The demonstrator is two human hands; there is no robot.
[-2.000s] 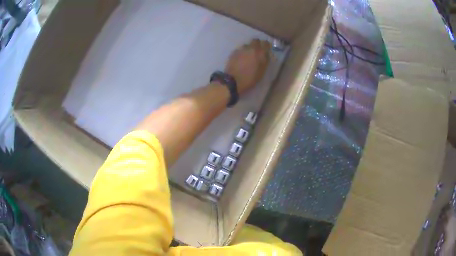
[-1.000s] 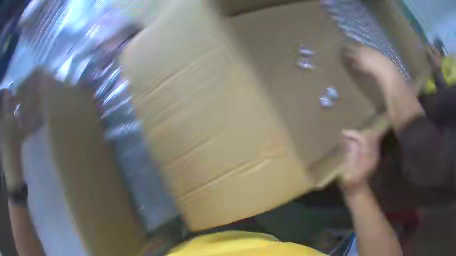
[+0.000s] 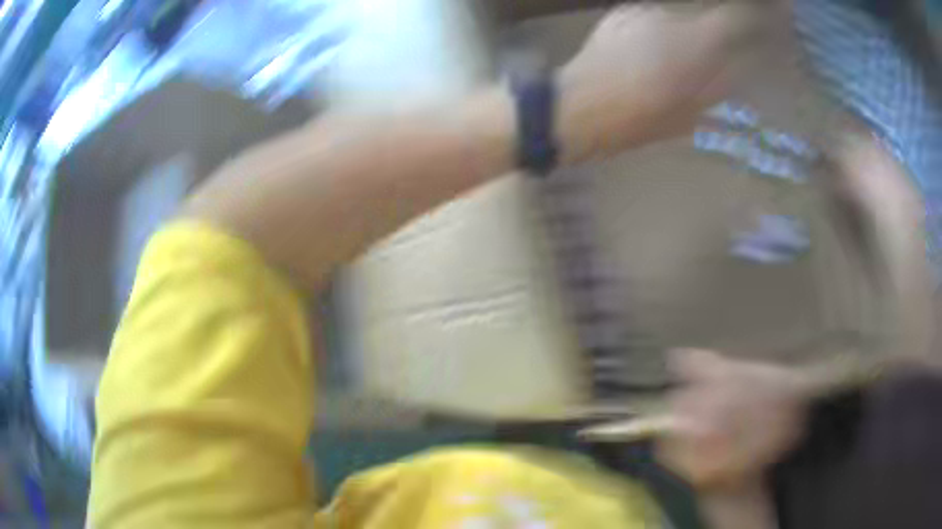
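The frame is heavily blurred. My left hand [image 3: 728, 41], with a dark band on its wrist, reaches over the larger carton [image 3: 702, 289] near the top edge. Its fingers are too smeared to show whether they hold anything. Small silvery parts lie loose in this carton in two groups, an upper one [image 3: 752, 143] and a lower one [image 3: 770, 239]. A banded row, apparently of parts [image 3: 589, 279], runs along its left side. A bare hand [image 3: 723, 418] is at the carton's near edge; I cannot tell whether it is my right hand.
The larger carton's creased flap [image 3: 454, 310] folds out to the left. The smaller brown carton [image 3: 83, 248] stands at the left, with shiny clear plastic [image 3: 93, 88] around it. Another person's bare forearm [image 3: 893, 227] and dark sleeve [image 3: 878, 455] are at the right.
The view has swung right to the larger carton. My left arm has moved from the smaller carton across to the larger one. More silvery parts show on its floor than one second ago.
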